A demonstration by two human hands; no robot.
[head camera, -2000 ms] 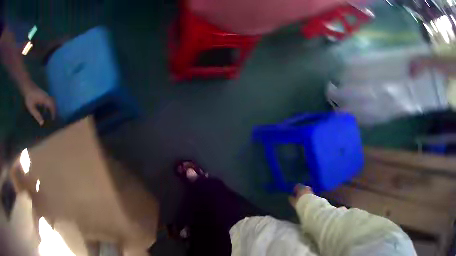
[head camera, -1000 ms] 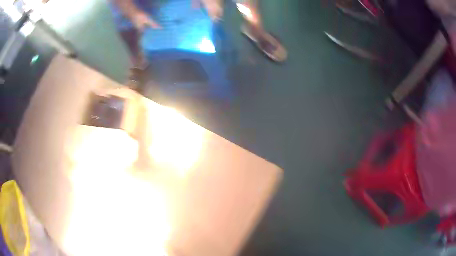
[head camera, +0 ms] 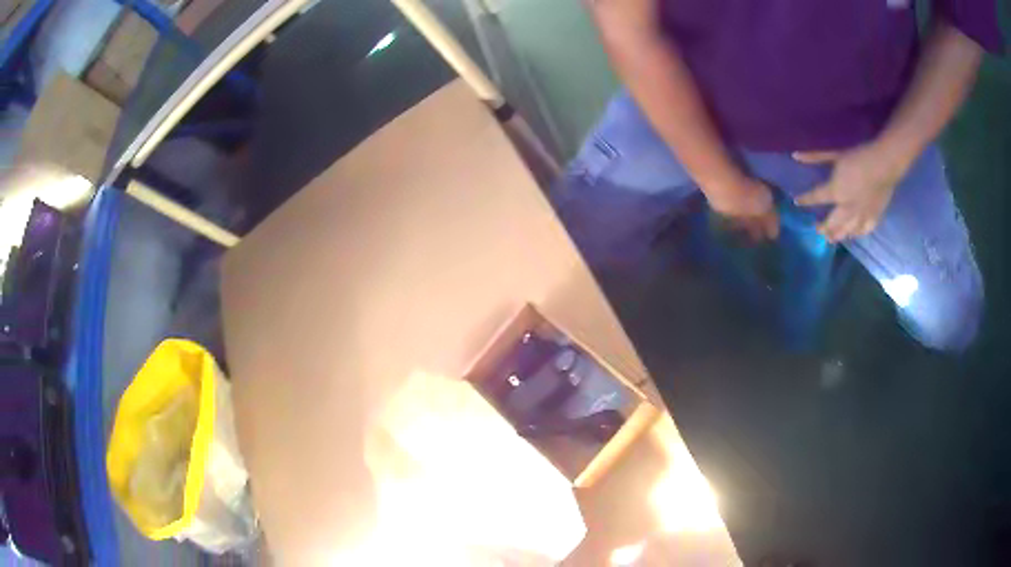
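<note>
An open brown mailer box (head camera: 643, 408) stands on the cardboard-covered table (head camera: 377, 244), near its right edge. Dark items lie in it with something clear and shiny, perhaps a clear plastic bag; I cannot tell the items apart. The box's lid (head camera: 421, 426) seems folded open toward the lower left, washed out by strong glare. Neither my left hand nor my right hand is in the picture.
A person in a purple shirt (head camera: 798, 66) and jeans sits beyond the table's right edge, hands in the lap. A yellow-rimmed waste bag (head camera: 207, 443) stands left of the table, beside a blue rack post (head camera: 94, 366) and dark cases (head camera: 33, 443). A pale tubular frame (head camera: 183, 210) crosses behind.
The view has swung from the floor and stools to the cardboard-covered table and seated person. The open box now shows nearer and clearer. My right hand, seen two seconds earlier, is out of view.
</note>
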